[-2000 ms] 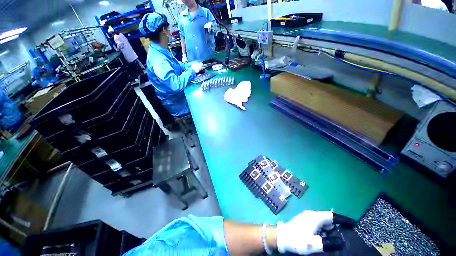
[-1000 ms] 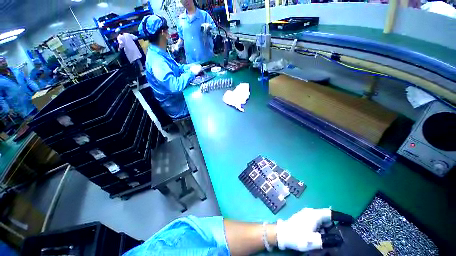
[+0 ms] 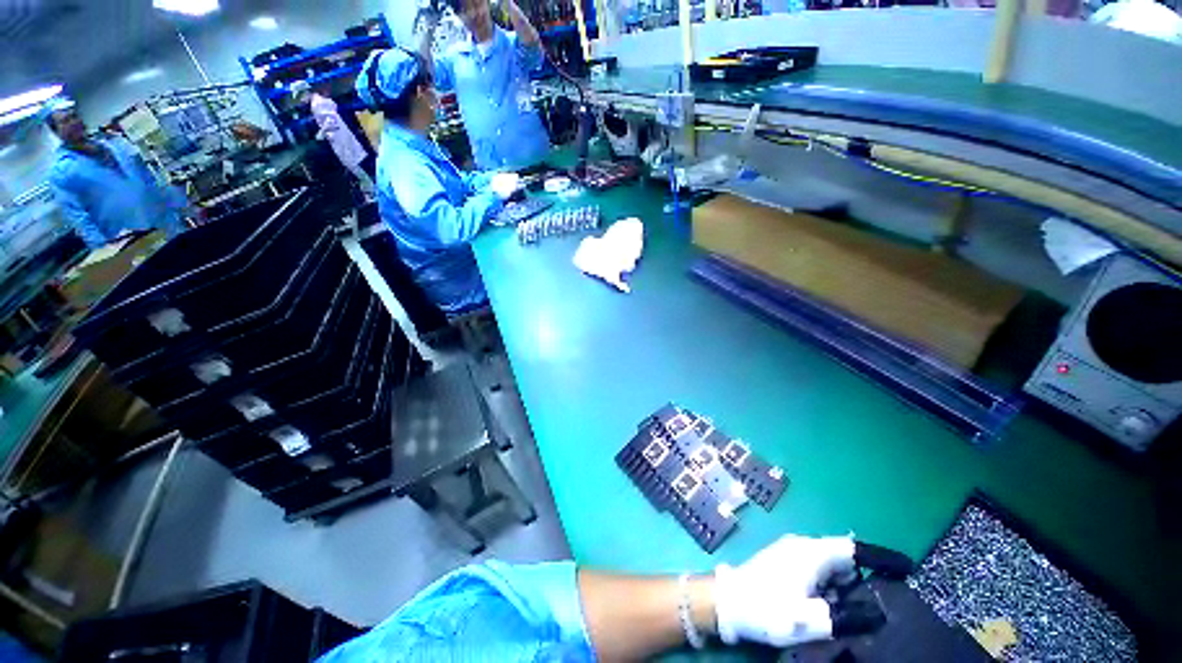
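Observation:
My left hand, in a white glove with black fingertips, is at the lower right. Its fingertips are at the edge of a flat black plate, likely the jig, which the bottom edge cuts off. The dark tips blend with the plate, so whether they grip it is unclear. My right hand is not in view. Black comb-edged heatsinks with pale-framed squares lie grouped beyond my left hand. A black tray of silver-grey screws is right of the jig, with a tan torn strip at its near edge.
A brown carton and long clear bluish tubes lie across the green bench. A grey box with a round black face is at right. A white cloth lies farther along. Black totes and a stool stand left. People in blue work beyond.
My left hand stays at the plate with almost no movement. The view has shifted slightly. The standing person at the back has raised their arms, and a person at far left shows more fully.

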